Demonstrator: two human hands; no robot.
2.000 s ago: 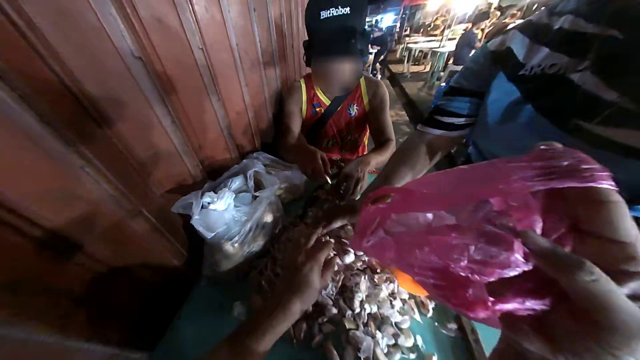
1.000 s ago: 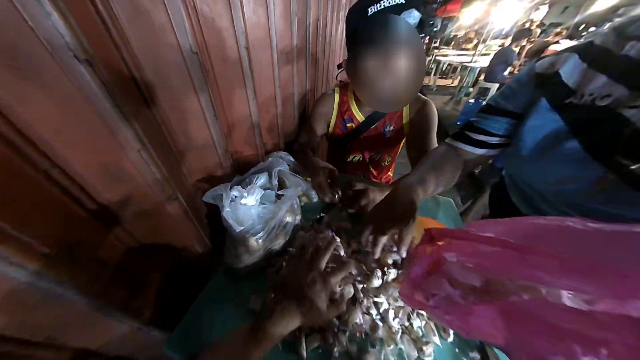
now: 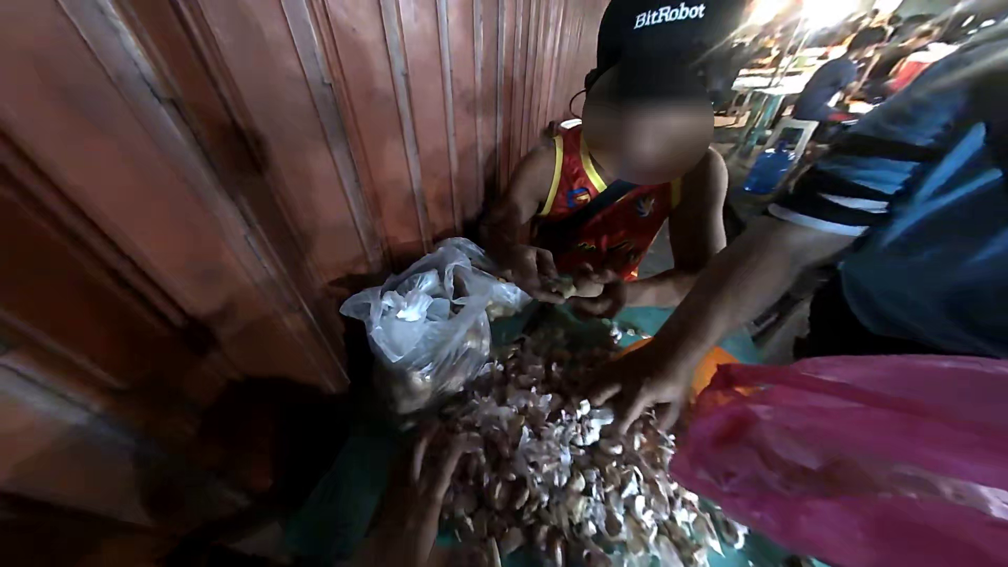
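Note:
My left hand (image 3: 441, 461) rests at the near left edge of a heap of what look like garlic cloves and skins (image 3: 583, 480). It is dark and blurred, so whether it holds a piece cannot be told. My right hand does not show. A co-worker's hand (image 3: 646, 386) reaches into the heap from the right. Across the heap, another person's hands (image 3: 575, 287) hold a small pale piece. A pink plastic bag (image 3: 858, 457) spreads over the lower right. At the heap's left stands a filled clear plastic bag (image 3: 433, 331).
A red corrugated metal wall (image 3: 315, 157) runs close along the left. An orange item (image 3: 713, 370) lies partly behind the co-worker's forearm. The green tabletop (image 3: 339, 496) shows at the lower left. Behind are a blue water jug (image 3: 770, 169), tables and seated people.
My left hand has drawn back from the heap's middle to its left edge. The pink bag, held up by hands two seconds ago, now spreads lower at the right. The person opposite has raised their hands.

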